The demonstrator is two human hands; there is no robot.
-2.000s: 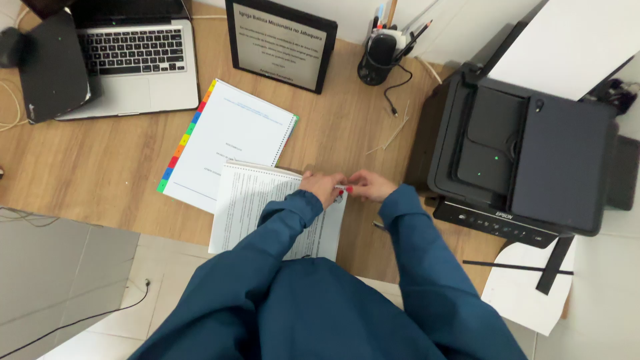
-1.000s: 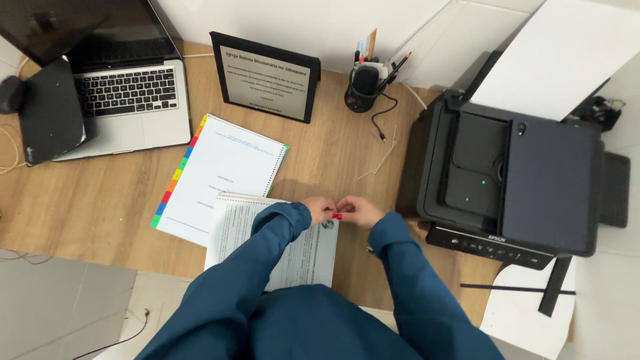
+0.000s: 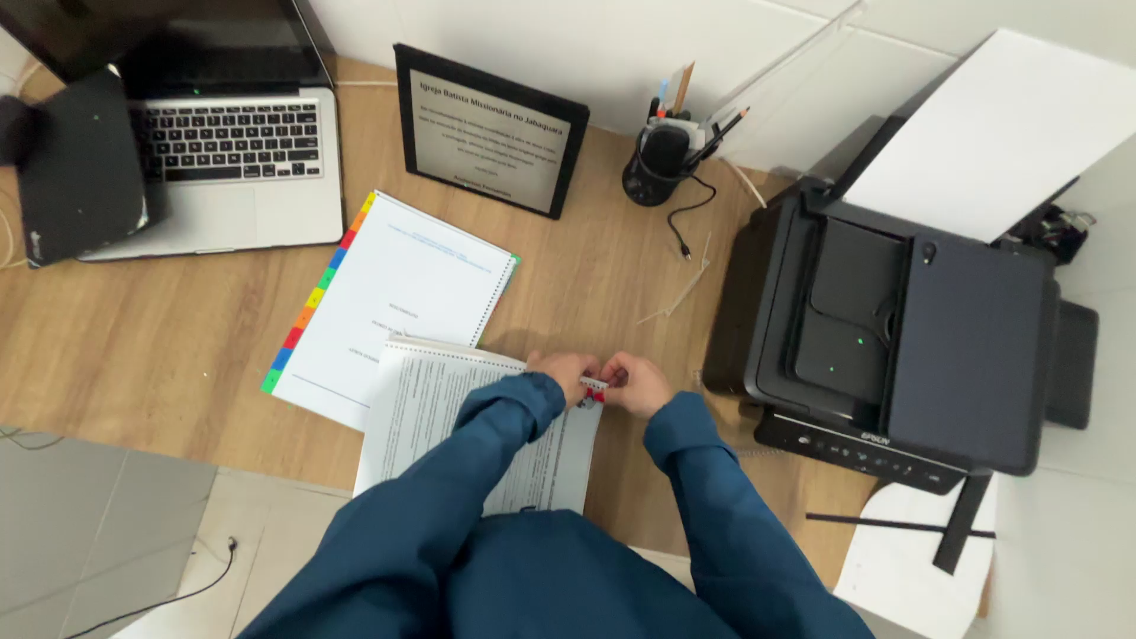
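Note:
A stack of printed sheets [image 3: 408, 417] with punched holes lies at the desk's front edge, overlapping a document with coloured index tabs [image 3: 399, 284]. Over the stack's upper right corner, my left hand [image 3: 566, 373] and my right hand [image 3: 635, 383] meet at a small red and whitish object [image 3: 593, 388]. Fingers of both hands pinch it, and its exact kind cannot be told. The fingers partly hide it, and my left sleeve covers part of the printed page. A thin spiral coil [image 3: 759, 453] shows faintly beside the printer.
A black printer [image 3: 834, 311] with paper in its rear feed stands at right. Behind are a pen holder [image 3: 655, 169] with a cable and a framed text [image 3: 488, 133]. An open laptop [image 3: 222, 213] occupies the left, a black mouse pad [image 3: 80, 177] partly on it. Thin strips [image 3: 683, 293] lie mid-desk.
Both hands have stayed together at the stack's upper right corner, with small shifts of the fingers. The red part is visible throughout. The view has shifted slightly.

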